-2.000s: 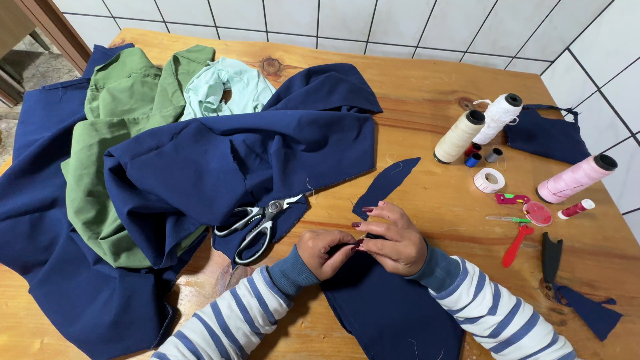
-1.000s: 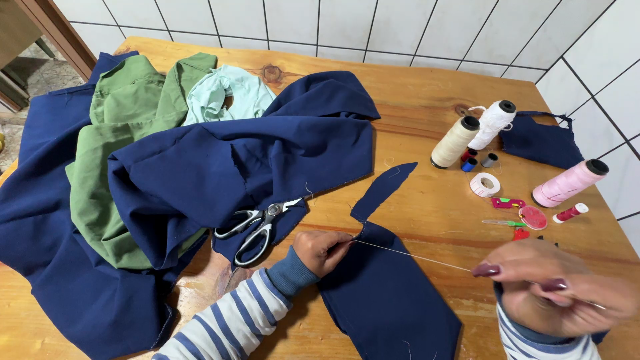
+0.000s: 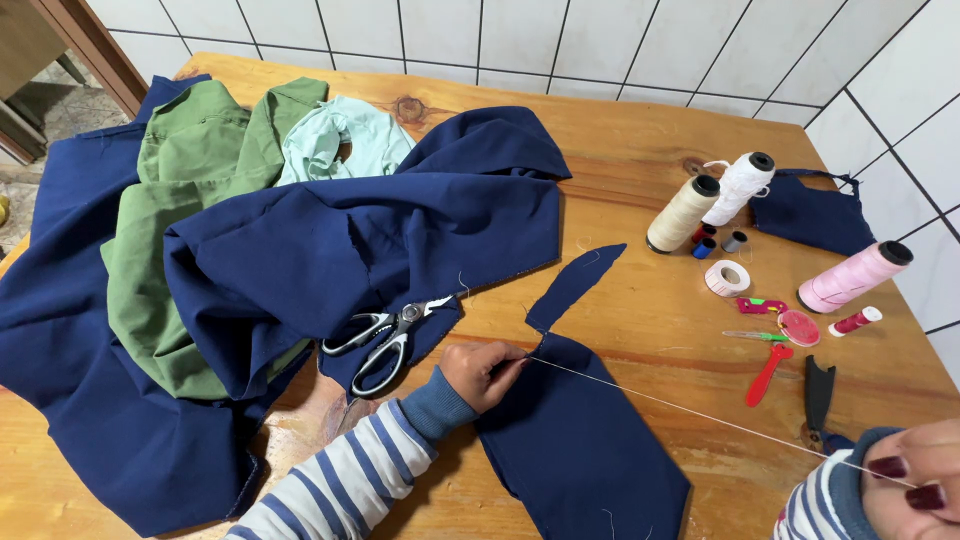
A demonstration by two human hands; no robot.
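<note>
My left hand (image 3: 484, 371) pinches the top corner of a navy fabric piece (image 3: 581, 435) lying on the wooden table. From its fingertips a pale thread (image 3: 682, 407) runs taut to my right hand (image 3: 911, 476), at the lower right edge and partly cut off. The right thumb and finger close on the thread; no needle can be made out. A narrow pointed navy strip (image 3: 576, 285) extends from the held corner. Scissors (image 3: 397, 337) with grey and black handles rest on navy cloth, left of my left hand.
Navy cloth (image 3: 262, 255), green cloth (image 3: 165, 300) and pale mint cloth (image 3: 375, 142) heap at left. Cream (image 3: 682, 215), white (image 3: 741, 187) and pink (image 3: 853, 277) thread cones stand right, near a tape roll (image 3: 727, 278), a red tool (image 3: 768, 375) and a black clip-like piece (image 3: 819, 394).
My right hand has moved from beside the left out to the lower right, drawing the thread out long. My left hand stays at the fabric corner.
</note>
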